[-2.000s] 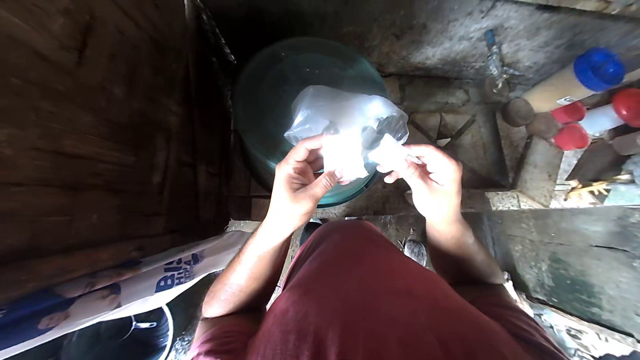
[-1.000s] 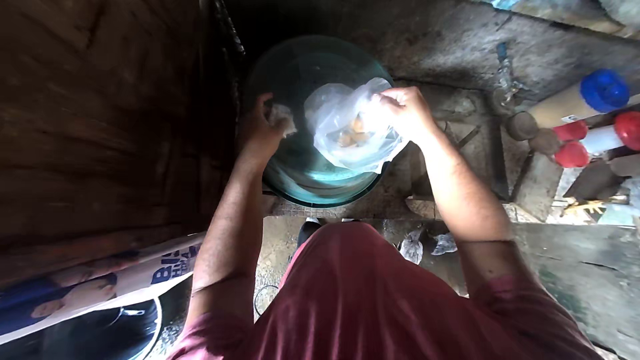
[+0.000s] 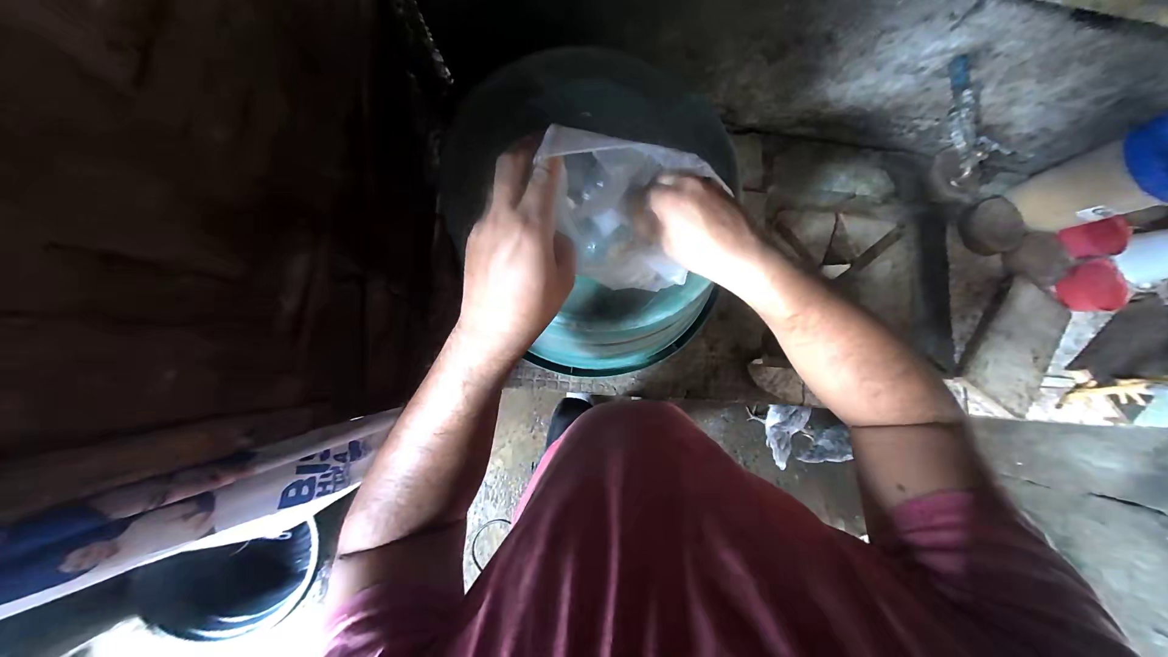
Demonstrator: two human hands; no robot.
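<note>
A translucent plastic bag [image 3: 630, 265] is spread between my hands over a round green plastic tub [image 3: 593, 351]. Pale, shiny contents show inside the bag but are too blurred to name. My left hand [image 3: 520, 237] grips the bag's left edge, fingers pointing up. On the opposite side my right hand [image 3: 693, 219] is closed at the bag's upper right part, its fingertips blurred. The tub's dark interior surrounds the bag.
A tap [image 3: 965, 119] is on the concrete at upper right. Blue-lidded [image 3: 1150, 160] and red-capped containers [image 3: 1095, 285] stand at right. Crumpled plastic [image 3: 787, 433] lies on the floor. Lower left are a printed banner [image 3: 265, 493] and a dark bucket [image 3: 315, 557].
My left hand, apart from the bag at the tub's left side one second ago, is now at the bag's left edge. The bag is now stretched between both hands.
</note>
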